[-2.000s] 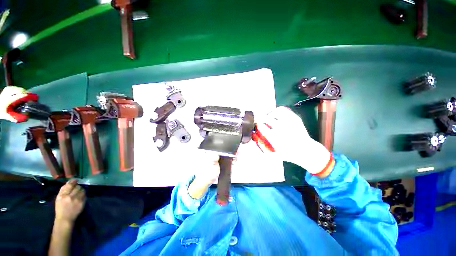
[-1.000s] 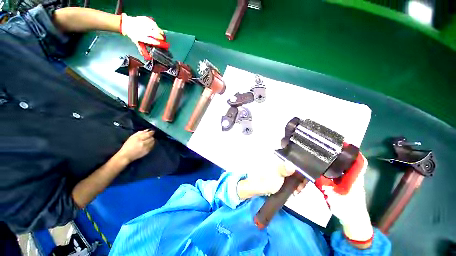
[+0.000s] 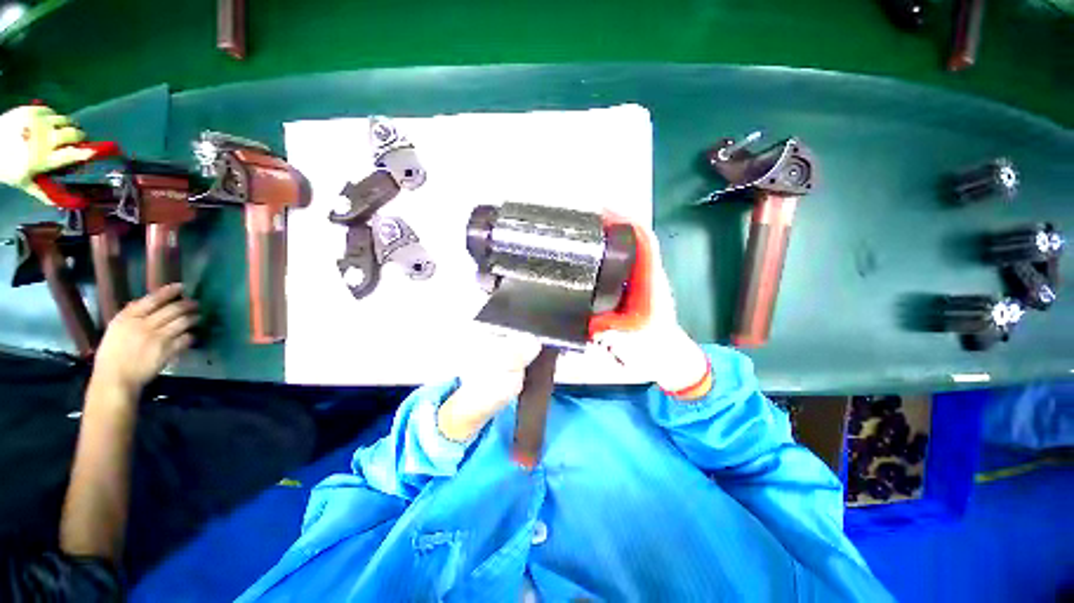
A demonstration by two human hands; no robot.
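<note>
A brown handle unit (image 3: 536,406) is held upright over the white work sheet (image 3: 471,147). A brush roller (image 3: 548,245) with dark bristles and silver strips lies across its top, between two dark end pieces. A smooth grey metal plate (image 3: 536,310) sits just below the roller. My left hand (image 3: 489,383) is closed around the upper grip, its fingers partly hidden. My gloved right hand (image 3: 645,318) holds the right end of the roller head, red fingers around the end piece. Several dark side arms (image 3: 368,198) lie loose on the sheet's left part.
Several handle units (image 3: 265,259) stand in a row at left, by another person's gloved hand (image 3: 47,153) and bare hand (image 3: 147,336). One handle unit without a roller (image 3: 766,265) lies right of the sheet. Spare rollers (image 3: 983,180) lie far right. A parts box (image 3: 883,454) is below the bench.
The view has swung back from the left to face the sheet. My hands still hold the unit. The right hand, beside the roller end two seconds ago, now wraps that end.
</note>
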